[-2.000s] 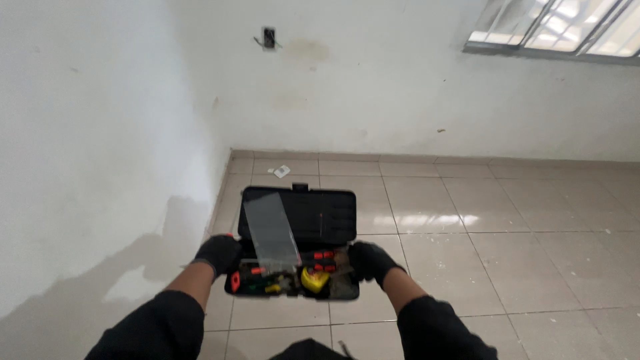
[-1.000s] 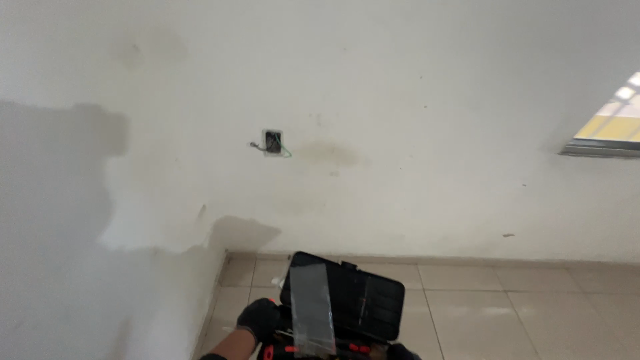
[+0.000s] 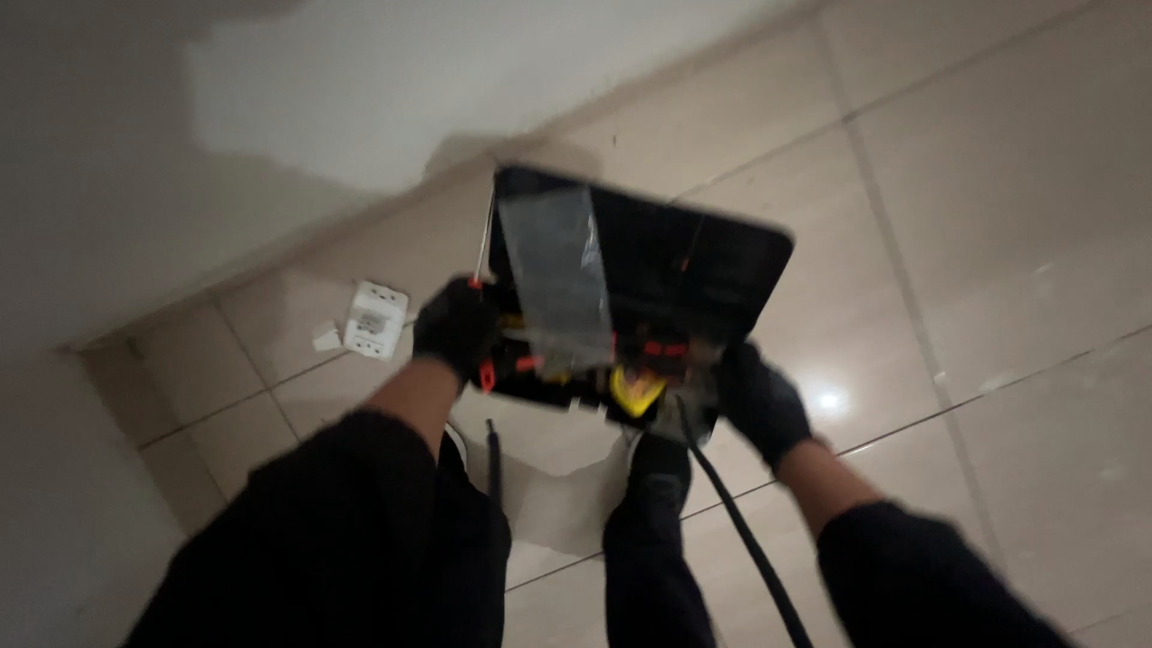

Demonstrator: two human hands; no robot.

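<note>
An opened black plastic toolbox is held between my two black-gloved hands above the tiled floor. My left hand grips its left side, beside a screwdriver with a thin shaft pointing up. On the right side of the box my right hand is closed around the edge. A clear plastic sheet or bag lies across the lid and the tool tray. Among the tools sit a yellow tape measure and red-handled tools. Blur hides the other tools.
A white outlet plate lies on the floor left of the box, with a small white piece beside it. The wall rises beyond. Dark cords hang near my legs, and my shoes stand below the box.
The view has swung down from the wall to the floor, so the wall box with its wires is out of sight. Both hands still hold the toolbox.
</note>
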